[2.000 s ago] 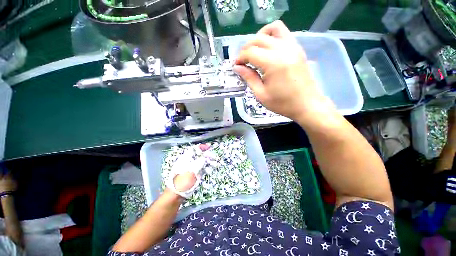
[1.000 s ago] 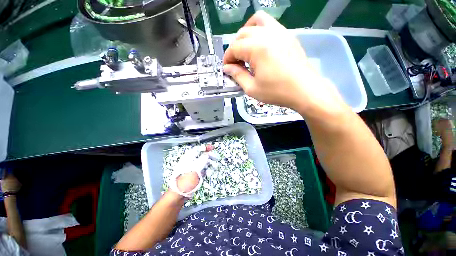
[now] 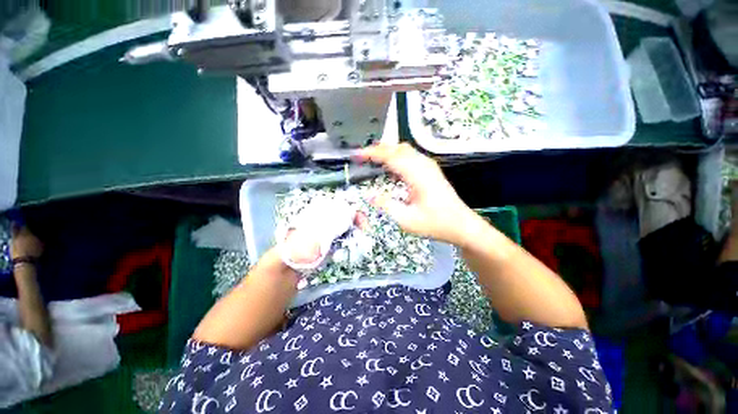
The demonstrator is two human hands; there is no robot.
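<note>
The whitish lap tub is full of small silver-white and green pieces. My left hand, in a thin white cover, is low over the pieces at the tub's left; what its fingers hold is too blurred to tell. My right hand, bare, is above the tub's right part, thumb and forefinger apart. A small pale thing shows near its forefinger tip; I cannot tell if it is held. The machine arm lies beyond, with no hand at it.
The output tub stands right of the machine, with pieces at its left. A small clear tub is farther right. The dark green crate is below the lap tub. Other people's arms show at far left and far right.
My right hand has left the arm's right end and come down over the lap tub. The view has tilted down, showing more of the output tub's pieces. My left hand stays in the lap tub.
</note>
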